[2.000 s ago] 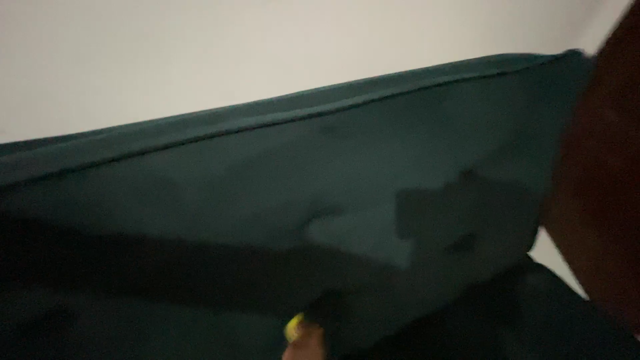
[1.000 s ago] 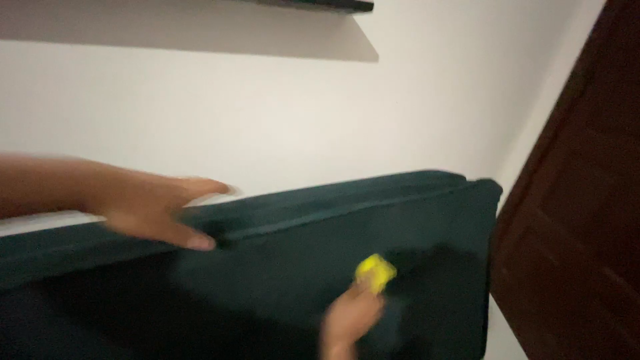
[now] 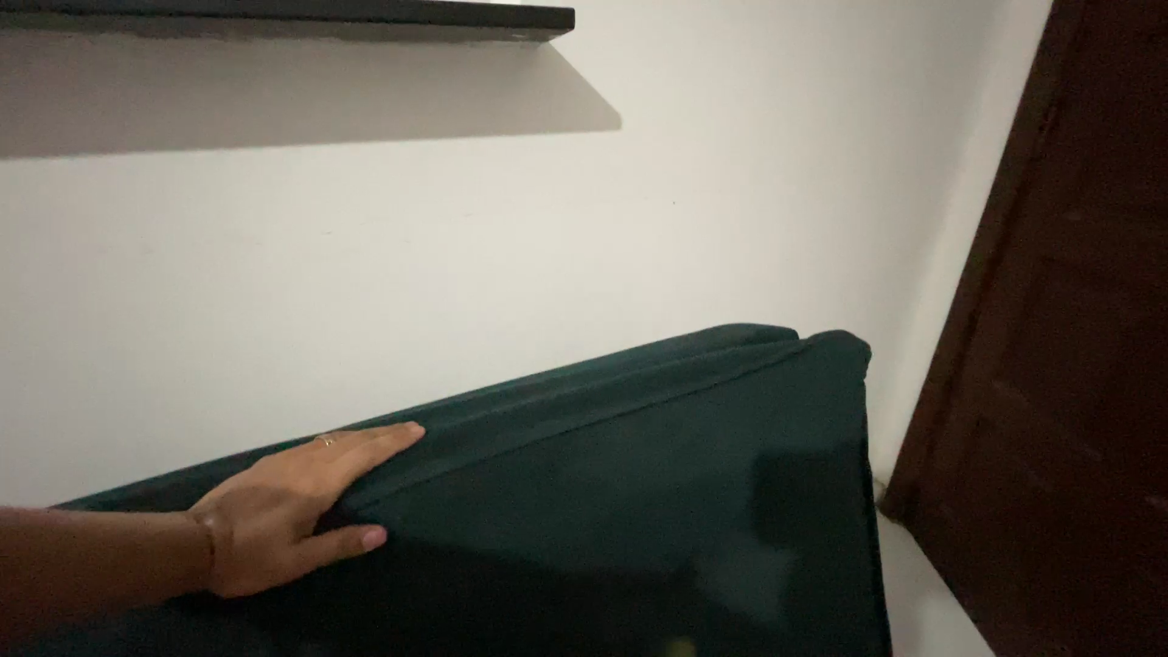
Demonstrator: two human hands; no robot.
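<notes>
A dark green upholstered backrest (image 3: 620, 474), apparently of a sofa, stands along the wall, with a seam below its top edge. My left hand (image 3: 283, 511) lies flat on that top edge, fingers pointing right and the thumb spread down over the front face. It wears a ring and a thin bracelet. At the bottom edge of the view a small dim yellow patch (image 3: 680, 648) shows in the shadow; what it is cannot be told here. My right hand is out of sight.
A dark wall shelf (image 3: 292, 18) juts out at the upper left and casts a shadow on the white wall (image 3: 547, 246). On the right stands a dark brown panelled door (image 3: 1077, 347), close to the backrest's right end.
My left hand, blurred above the backrest one second ago, now rests on its top edge. My right hand, earlier against the front face with a yellow thing, has left the view.
</notes>
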